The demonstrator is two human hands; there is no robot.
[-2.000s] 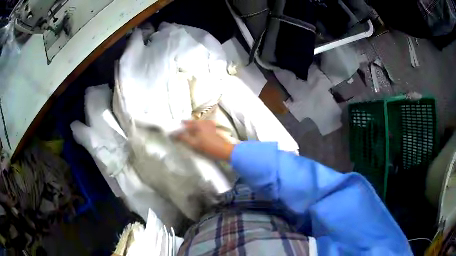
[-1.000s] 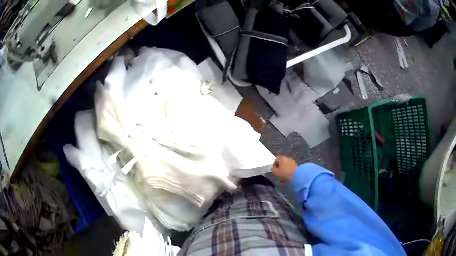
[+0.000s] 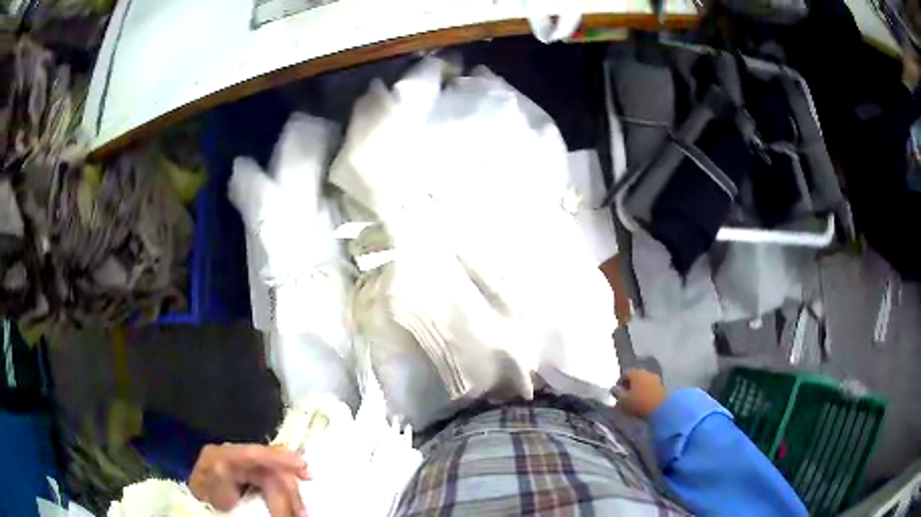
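A large heap of white cut pieces [image 3: 485, 202] lies in front of my lap, with layered cream edges at its lower middle. My right hand [image 3: 639, 392] pinches the lower right corner of a white piece. My left hand [image 3: 252, 477] is low at the left, its fingers curled over a bundle of cream and white pieces [image 3: 343, 459] with frayed edges; its underside is hidden. A tied white bundle [image 3: 303, 273] lies left of the heap. Thin white tie strips [image 3: 374, 259] show at the heap's left side.
A white table [image 3: 202, 61] with a brown edge curves across the top. Grey-brown bundles [image 3: 91, 242] are heaped left, beside a blue bin [image 3: 205, 242]. Dark grey bundles [image 3: 707, 151] lie in a white-framed holder at upper right. A green crate [image 3: 808, 424] and paper scraps are on the right floor.
The view has turned, so the table now spans the top. My left hand has come into view. My right hand went from the heap's middle to the corner of a white piece and stays there.
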